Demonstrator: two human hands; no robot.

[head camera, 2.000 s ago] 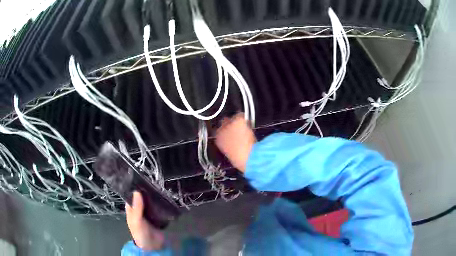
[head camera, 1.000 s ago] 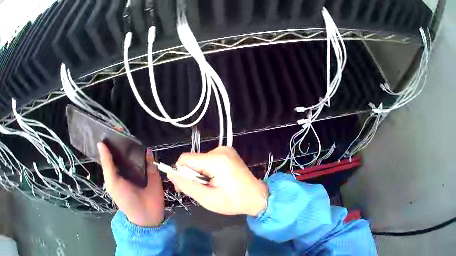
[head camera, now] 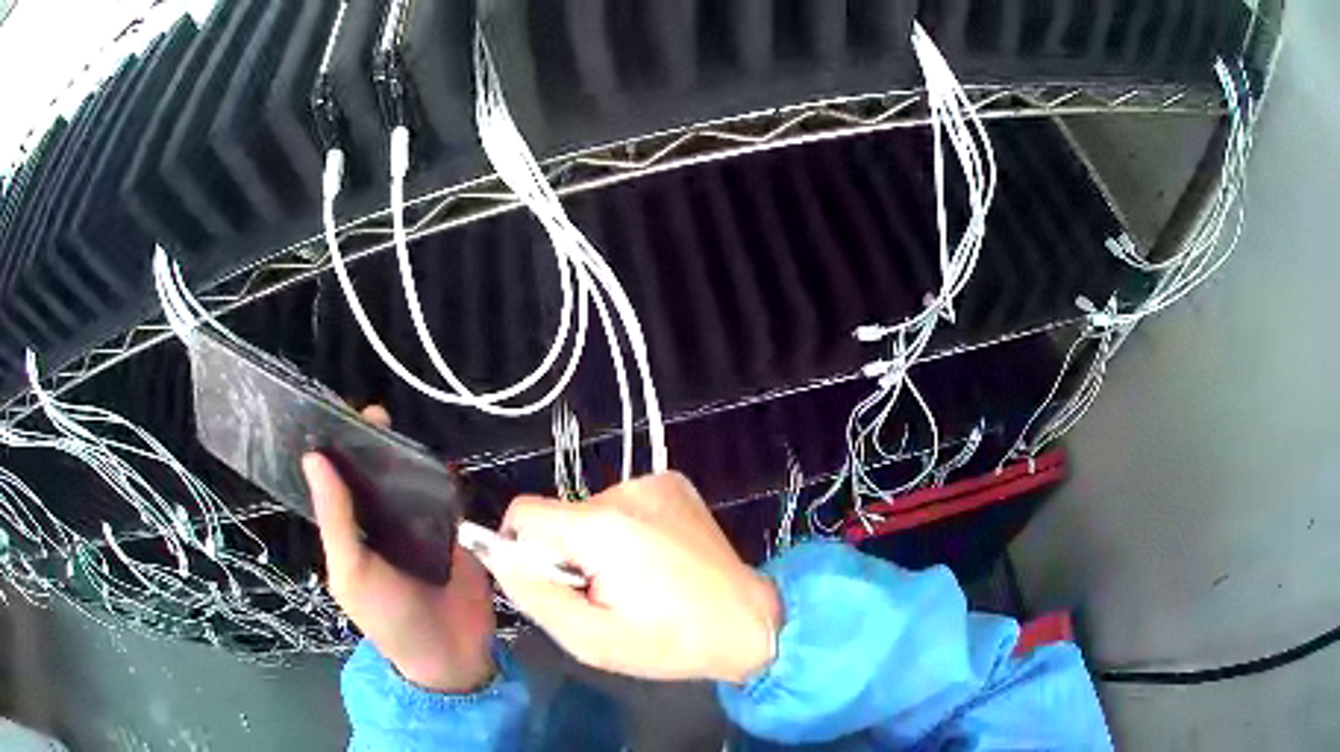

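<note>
A dark phone (head camera: 279,434) is tilted in my left hand (head camera: 404,595), black screen side facing me, its lower right end towards my other hand. My left thumb lies across its near edge, with fingertips showing behind its far edge. My right hand (head camera: 632,573) grips a white cable plug (head camera: 492,544) between finger and thumb, beside the phone's lower right end. Whether the plug touches or enters the phone cannot be told. White charging cables (head camera: 639,389) run up from my right hand to the rack.
The rack's wire shelf edge (head camera: 705,143) curves across the view, with black slotted inserts (head camera: 823,44) above. Two plugged cables (head camera: 412,294) loop down at centre left. Other cable bunches (head camera: 963,191) hang on both sides. A red-edged black tray (head camera: 955,500) is at lower right. A black cable (head camera: 1234,673) crosses the floor.
My right hand, which was up at the hanging cables two seconds ago, has come down to the phone with a plug. Since one second ago, phone and hands have shifted slightly down.
</note>
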